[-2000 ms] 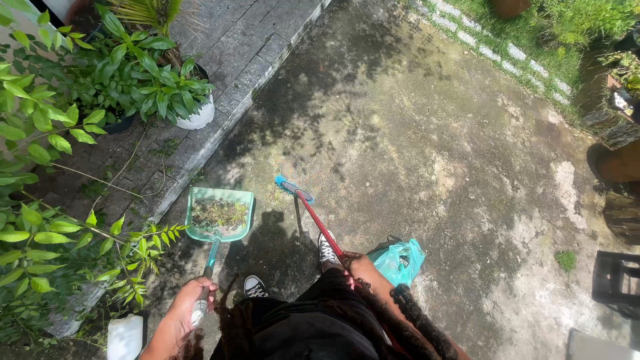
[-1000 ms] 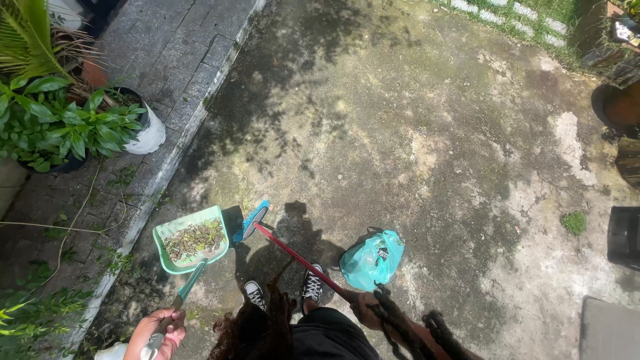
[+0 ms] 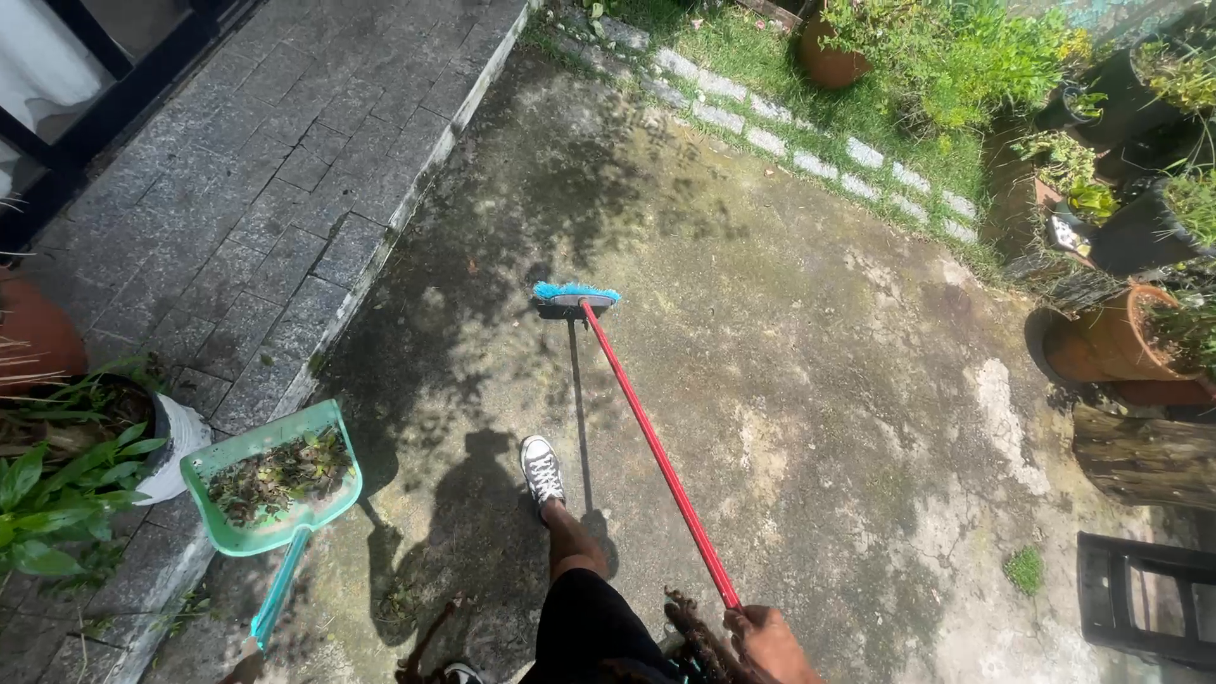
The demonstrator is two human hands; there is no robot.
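My right hand (image 3: 768,642), at the bottom right, grips the red handle of a broom (image 3: 660,456). The broom's blue bristles (image 3: 577,291) point away from me over the concrete, ahead of my feet. At the lower left edge my left hand (image 3: 249,659) is partly cut off, closed around the end of the handle of a green plastic dustpan (image 3: 275,584). Dry leaves and debris (image 3: 280,477) lie in the pan, which is held near the raised curb. One sneaker (image 3: 542,470) is stretched forward below the broom head.
A raised paved walkway (image 3: 275,190) with a pale curb runs along the left. A white-sided planter (image 3: 176,446) stands beside the dustpan. Terracotta pots (image 3: 1107,337), a wooden stump (image 3: 1145,456) and a black plastic item (image 3: 1145,594) line the right. Stone pavers (image 3: 765,141) edge the grass ahead.
The broom head has moved away from beside the dustpan and out ahead of me. One foot has stepped forward. The teal plastic bag seen earlier no longer shows. The view has shifted forward.
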